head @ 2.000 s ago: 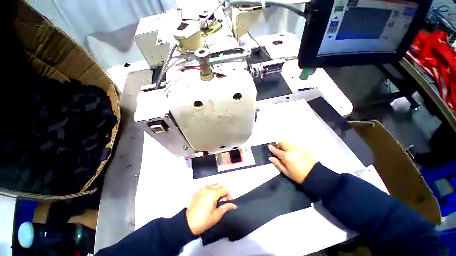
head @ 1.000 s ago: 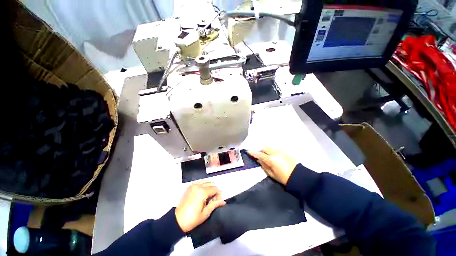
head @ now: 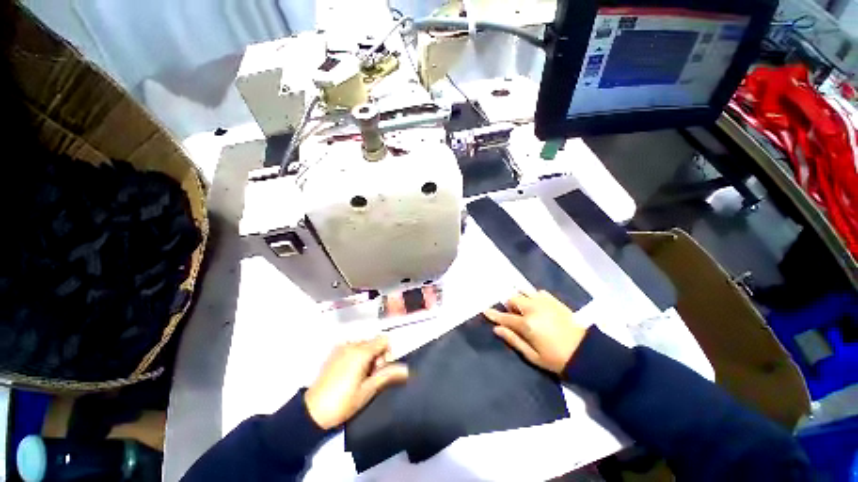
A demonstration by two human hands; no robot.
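Note:
Overlapping black sheets [head: 461,391] lie at the front of the white-covered table, their upper edge just below the clamp. My left hand [head: 350,384] is at their upper left edge, thumb on top and fingers curled beside it. My right hand [head: 541,331] holds their upper right edge with its fingertips. The small reddish and silver clamp [head: 411,301] is under the off-white machine head [head: 386,221], with a dark window in it. A black strip [head: 527,252] lies slanting to the right of the head. A second black strip [head: 607,235] lies farther right.
A tall cardboard box [head: 196,221] full of small black pieces stands at left. A lower cardboard box [head: 743,325] is beside the table's right edge. A control screen [head: 649,61] stands at upper right. Red straps [head: 800,132] lie on a neighbouring table. A light-capped dark container [head: 85,458] is at lower left.
The black strip that lay crosswise at the clamp is now slanting right of the head. The sheets' upper edge is closer to the clamp, and my right hand is now on that edge.

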